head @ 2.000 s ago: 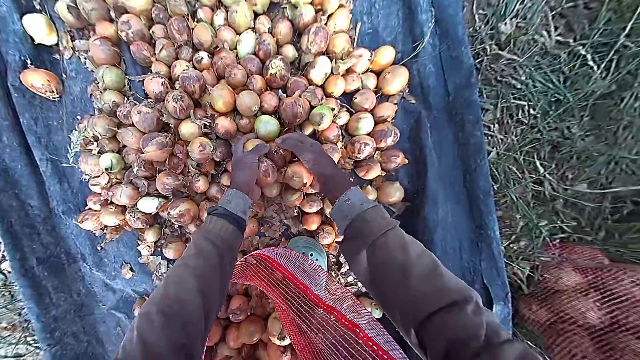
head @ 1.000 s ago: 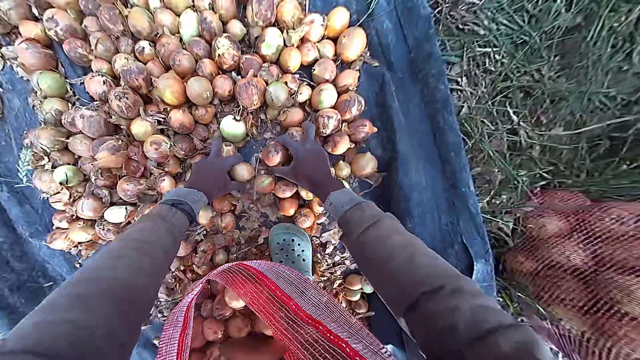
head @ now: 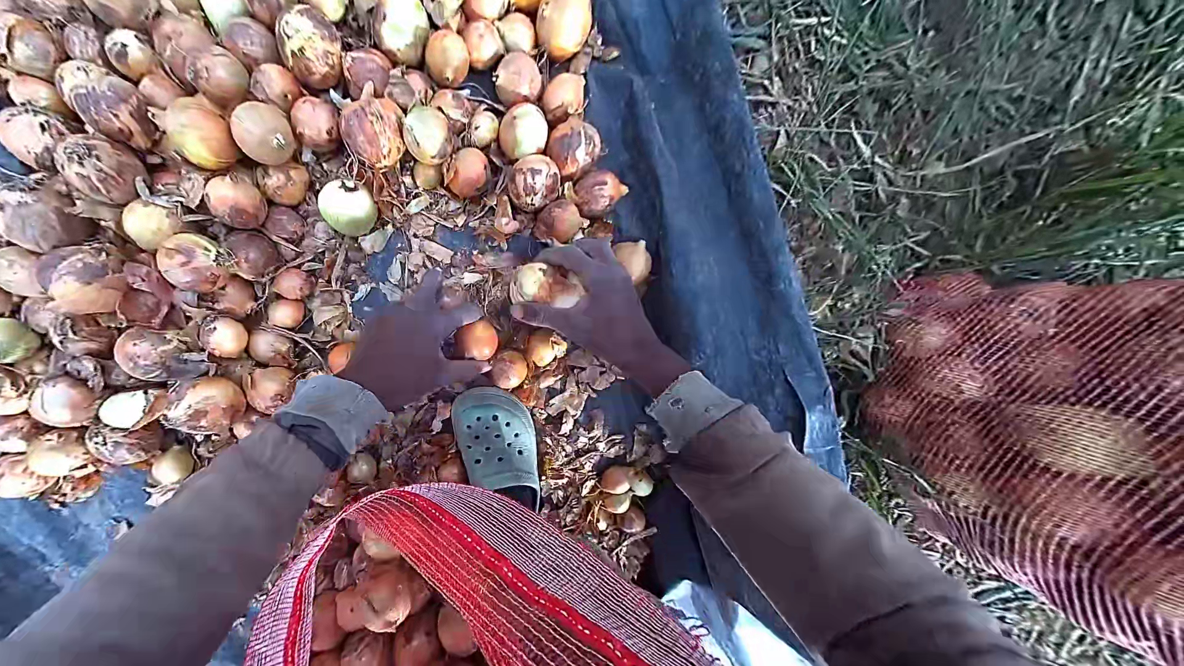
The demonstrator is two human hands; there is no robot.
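A large pile of onions (head: 222, 185) with dry skins lies on a dark blue tarp (head: 703, 185). My left hand (head: 407, 342), fingers spread, is beside a small orange-brown onion (head: 477, 339); whether it touches it I cannot tell. To its right, my right hand (head: 597, 301) has its thumb and fingers around a pale onion (head: 546, 284) at the pile's right edge. Below the hands, the open mouth of a red mesh sack (head: 490, 555) faces up, with onions (head: 388, 597) inside it.
A green perforated clog (head: 497, 439) on a foot stands between the hands and the sack. A filled red mesh sack (head: 1036, 416) lies on the grass (head: 925, 139) at the right. Loose skins and small onions (head: 622, 498) lie near the clog.
Both hands were together in the pile two seconds ago and then parted. The right hand has closed around a pale onion. Onions that lay between the hands are fewer. The view has shifted.
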